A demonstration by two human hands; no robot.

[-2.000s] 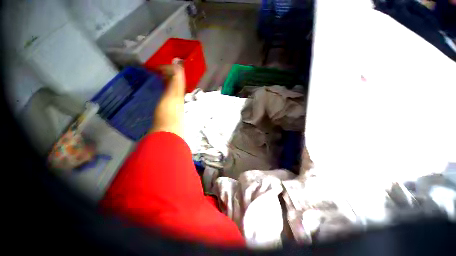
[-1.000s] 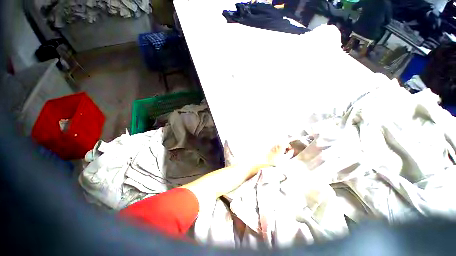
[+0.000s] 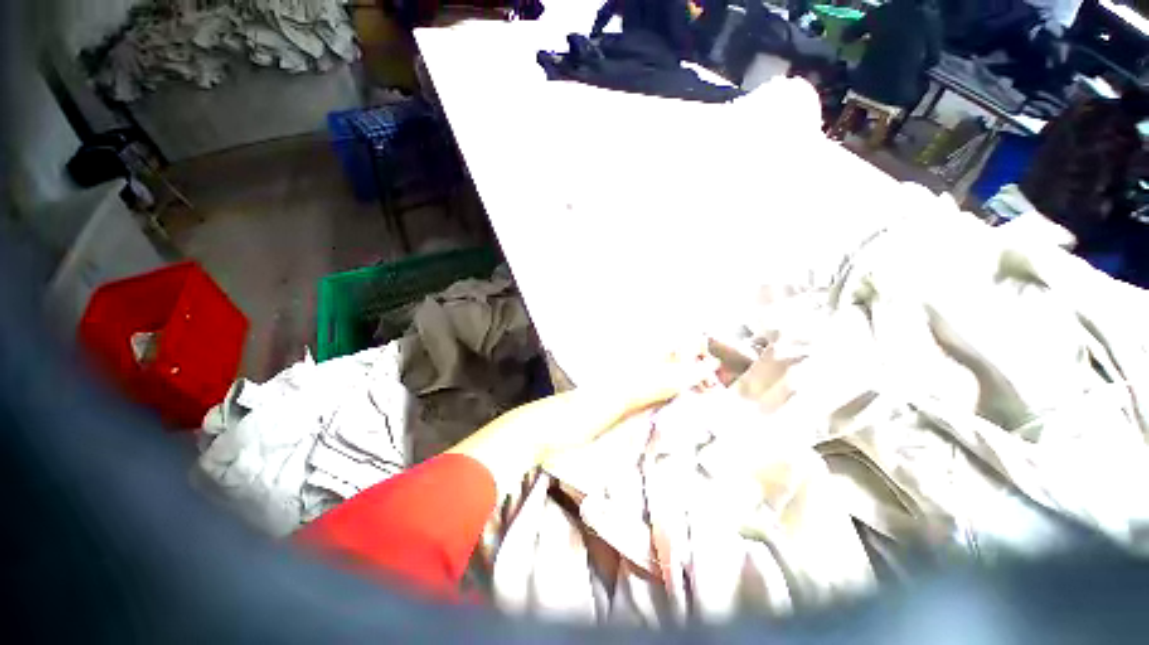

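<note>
My left hand (image 3: 691, 372) reaches in from the lower left in a red sleeve. It is washed out by glare. Its fingers are closed at a fold of the pale garment (image 3: 605, 504), at the near edge of the table. The pale garment hangs in creased folds below my left forearm and runs into the heap. The fingertips are partly lost in the bright cloth. My right hand is not in view. No tool can be made out.
The garment heap (image 3: 995, 365) covers the right of the white table (image 3: 605, 189). Dark cloth (image 3: 643, 63) lies at its far end. At left are a green crate (image 3: 347, 302), low piled cloth (image 3: 315, 422) and a red crate (image 3: 189, 340). Seated people are at the upper right.
My left arm has swung from the crates at left to the cloth on the table, and my fingers have closed there. The view has turned right. The last second shows little movement.
</note>
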